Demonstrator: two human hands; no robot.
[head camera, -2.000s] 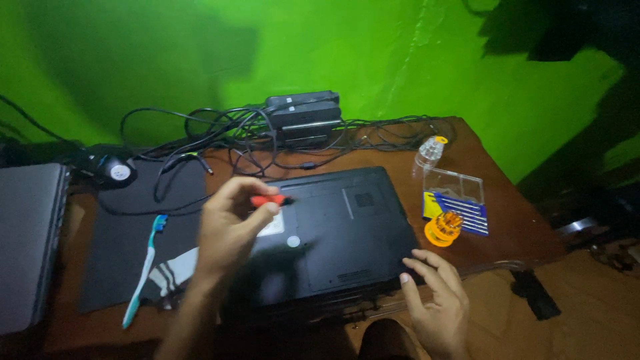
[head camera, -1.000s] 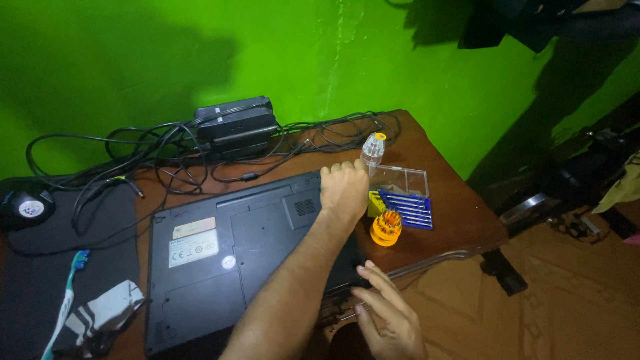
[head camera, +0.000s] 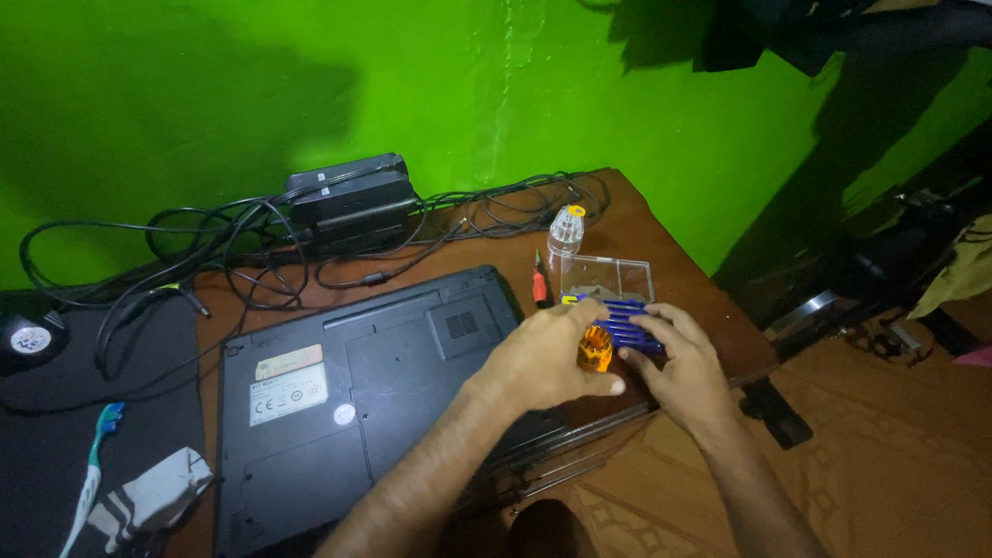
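My left hand (head camera: 542, 358) reaches over the right edge of an upside-down black laptop (head camera: 403, 387), its fingers at the orange bit holder (head camera: 595, 350) and the near-left end of a blue set of small screwdrivers (head camera: 626, 324). Whether it grips either one cannot be told. At the set's right side is my right hand (head camera: 682, 360), fingers bent and touching or very near it. Behind them lies an open clear plastic case lid (head camera: 635, 277). A red-handled screwdriver (head camera: 539, 285) rests on the table beside a clear ribbed plastic cover (head camera: 567, 229) with a yellow top.
Black power adapters (head camera: 349, 201) and tangled cables (head camera: 263, 248) lie along the green wall. At left are a toothbrush (head camera: 94, 457), a crumpled grey-and-black striped item (head camera: 155, 492) and a dark mat (head camera: 155, 364). The wooden table's edge (head camera: 744, 341) drops to a tiled floor.
The red-handled item, in my left hand two seconds ago, now lies on the table by the clear cover. Both hands have come to the screwdriver set and orange holder. The view has shifted right.
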